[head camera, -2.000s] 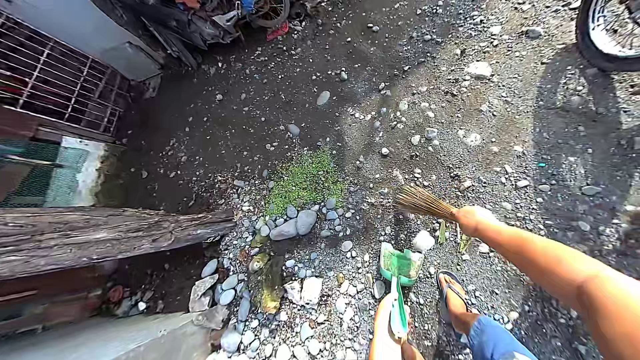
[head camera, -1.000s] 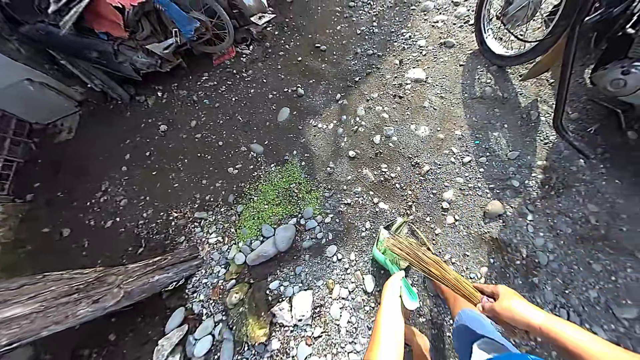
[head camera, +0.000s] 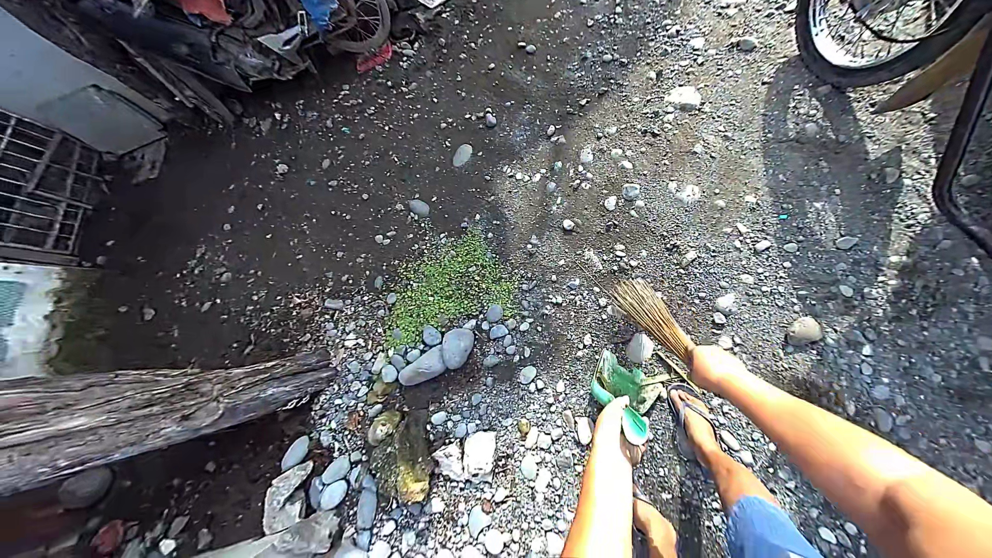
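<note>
My left hand (head camera: 618, 418) is closed on the handle of a green plastic dustpan (head camera: 618, 381), low and right of the middle of the head view. Dry leaf pieces lie at the pan's right side. Up and to the right, my right hand (head camera: 711, 366) grips the bound end of a stick broom (head camera: 652, 316). The broom's bristles fan out to the upper left over the gravel, apart from the pan. A pale rounded stone (head camera: 639, 348) sits between broom and pan. My fingers are partly hidden by the hands themselves.
Small green plants (head camera: 453, 287) grow beside grey stones (head camera: 457, 348). A weathered log (head camera: 155, 411) lies at the left, below a metal grille (head camera: 43, 182). A motorcycle wheel (head camera: 876, 39) stands at the upper right, scrap parts (head camera: 232, 39) at the upper left. My sandalled foot (head camera: 695, 422) is beside the dustpan.
One second ago the broom lay across the dustpan, close to my left hand. My right hand has since moved up, and the bristles are now off the pan over the gravel.
</note>
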